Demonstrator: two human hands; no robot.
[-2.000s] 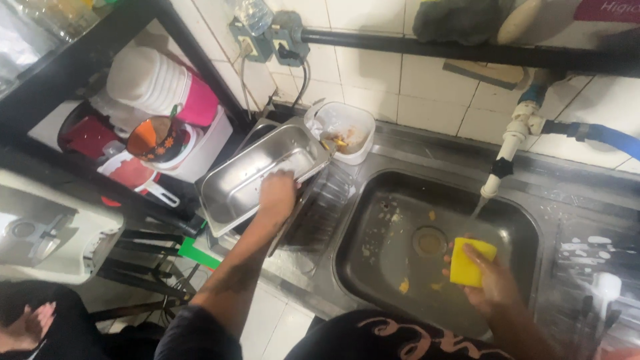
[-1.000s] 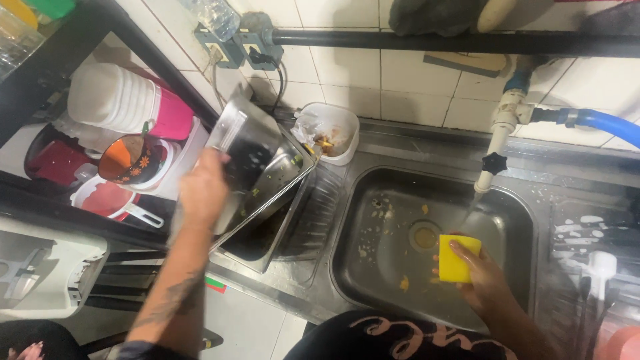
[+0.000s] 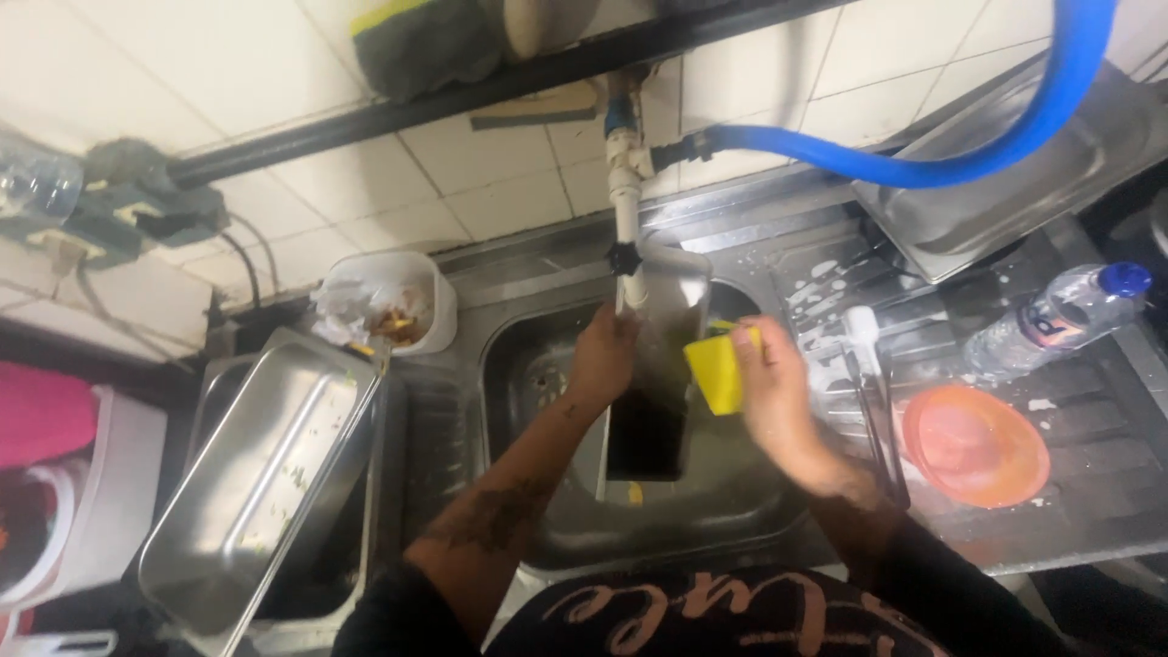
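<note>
My left hand grips the rim of a rectangular metal pan, tilted in the steel sink below the white pipe tap. Just right of the pan, my right hand holds a yellow sponge between thumb and fingers. Blur hides some of the pan's outline. On the left, a second steel pan with green scraps inside leans tilted over another metal container.
A white tub of food scraps stands behind the left pans. Right of the sink are an orange bowl, a plastic bottle, a white-headed utensil and a steel pan. A blue hose arches above.
My left hand has moved from the pans on the left into the sink, with a pan in it. The sponge is now beside that pan. The view has turned to the right.
</note>
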